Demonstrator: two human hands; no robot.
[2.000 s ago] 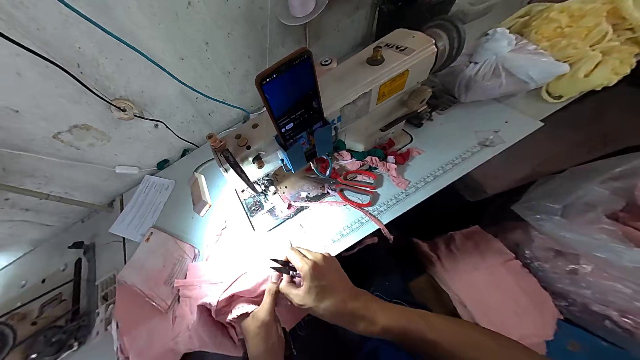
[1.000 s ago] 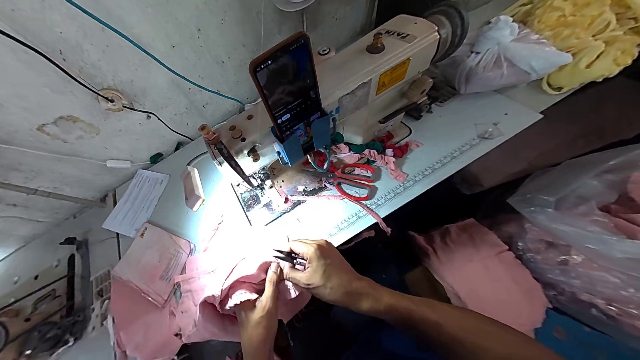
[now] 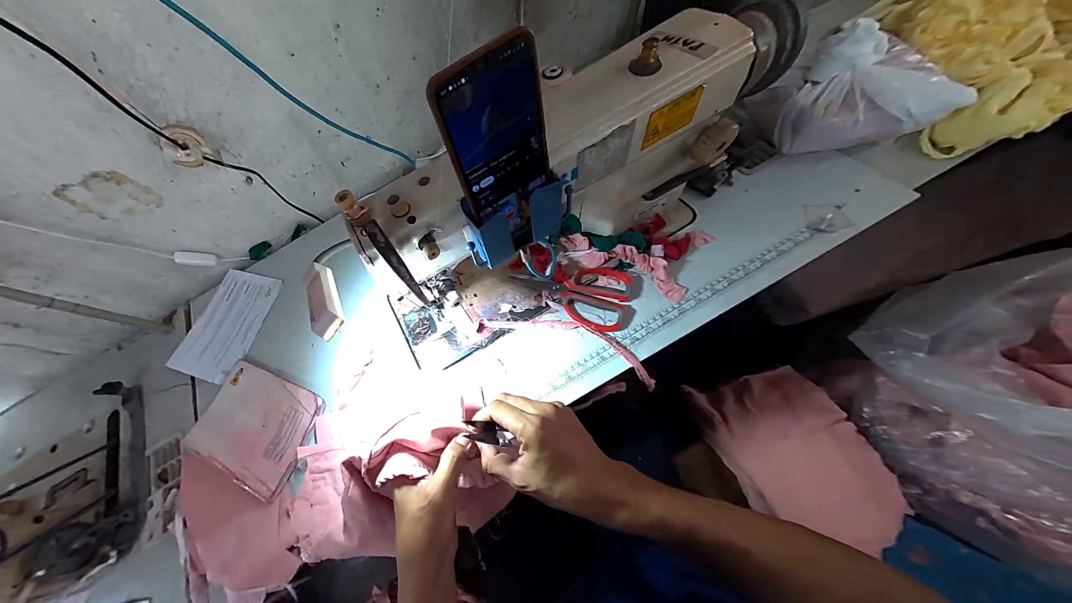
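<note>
Pink fabric (image 3: 335, 511) with a gathered edge lies over the near left edge of the sewing table. My left hand (image 3: 431, 494) grips its bunched part, thumb on top. Closed around small dark thread snips is my right hand (image 3: 544, 444); their tips point left and touch or nearly touch the cloth beside my left thumb. Beyond both hands, the needle area of the white industrial sewing machine (image 3: 620, 117) is brightly lit. Red-handled scissors (image 3: 599, 300) rest on the table to the right of the needle, near pink, red and green fabric scraps (image 3: 649, 251).
A smartphone (image 3: 494, 126) stands in a blue holder at the machine head. Left are a paper sheet (image 3: 226, 325), a pink-stained packet (image 3: 255, 427) and a small block (image 3: 323, 301). Right are a tied white bag (image 3: 867, 88), yellow fabric (image 3: 1005, 67), pink cloth (image 3: 800, 452) and clear plastic (image 3: 988, 335).
My hands stay close together at the pink fabric, which has shifted and bunched differently under them. The snips remain in my right hand.
</note>
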